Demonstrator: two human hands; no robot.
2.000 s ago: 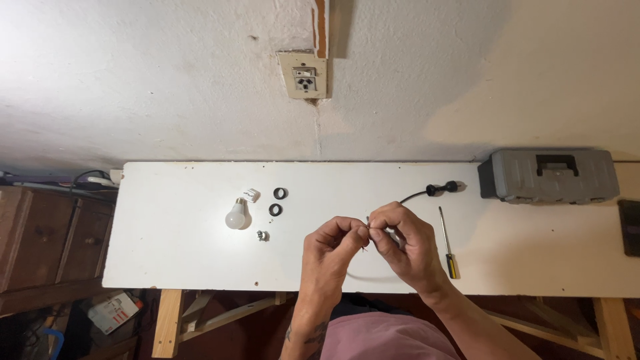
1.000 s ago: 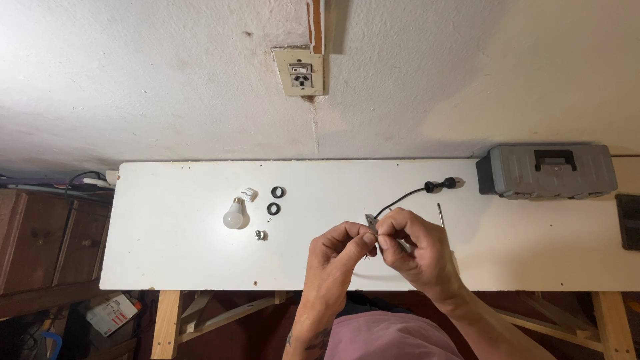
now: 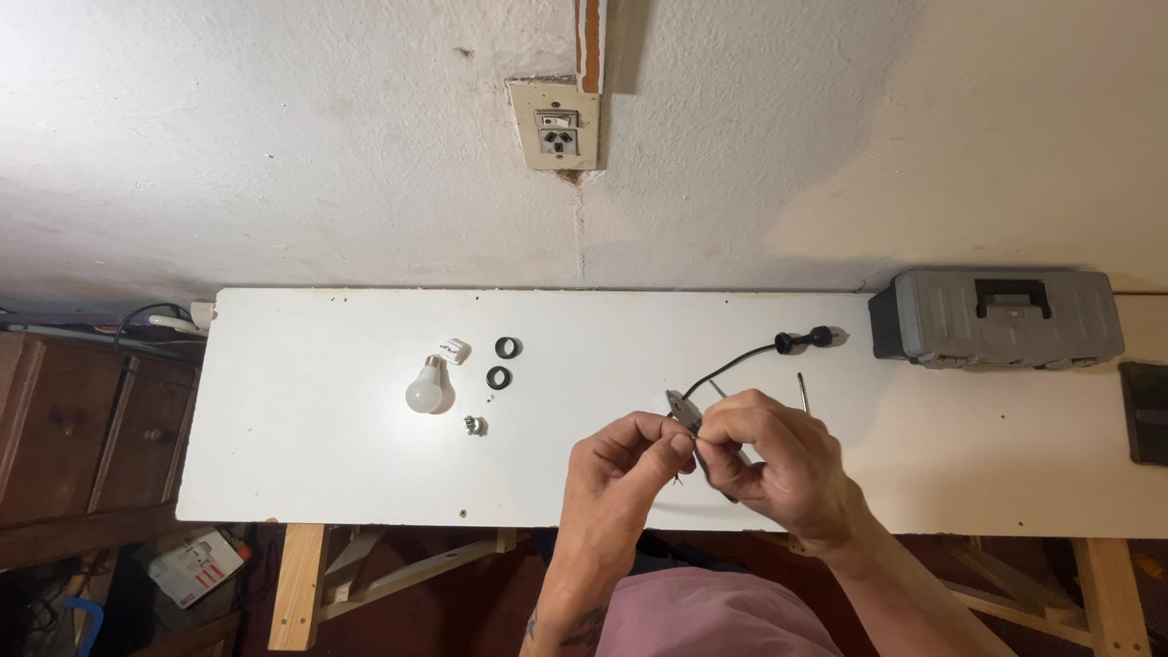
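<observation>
My left hand [image 3: 630, 465] and my right hand [image 3: 776, 456] meet over the front part of the white board, fingertips pinching a thin wire end between them. Small bare strands and a bit of red show below the left fingertips. A black cable [image 3: 725, 367] runs from near the hands to a black plug [image 3: 808, 338] at the back right. The metal head of a pliers-like tool [image 3: 680, 408] lies just behind the fingertips, its rest largely hidden by my right hand. A screwdriver shaft [image 3: 803, 392] shows behind the right hand, its handle hidden.
To the left are a light bulb [image 3: 426, 388], a white ceramic-looking piece [image 3: 453, 350], two black rings [image 3: 508, 348] and a small metal part [image 3: 472, 425]. A grey toolbox [image 3: 1004, 319] stands at the back right; a wall socket [image 3: 557, 137] is above the board.
Both hands stay together at the wire with small finger movements. The screwdriver's yellow and black handle, visible two seconds ago, is now hidden behind my right hand and forearm.
</observation>
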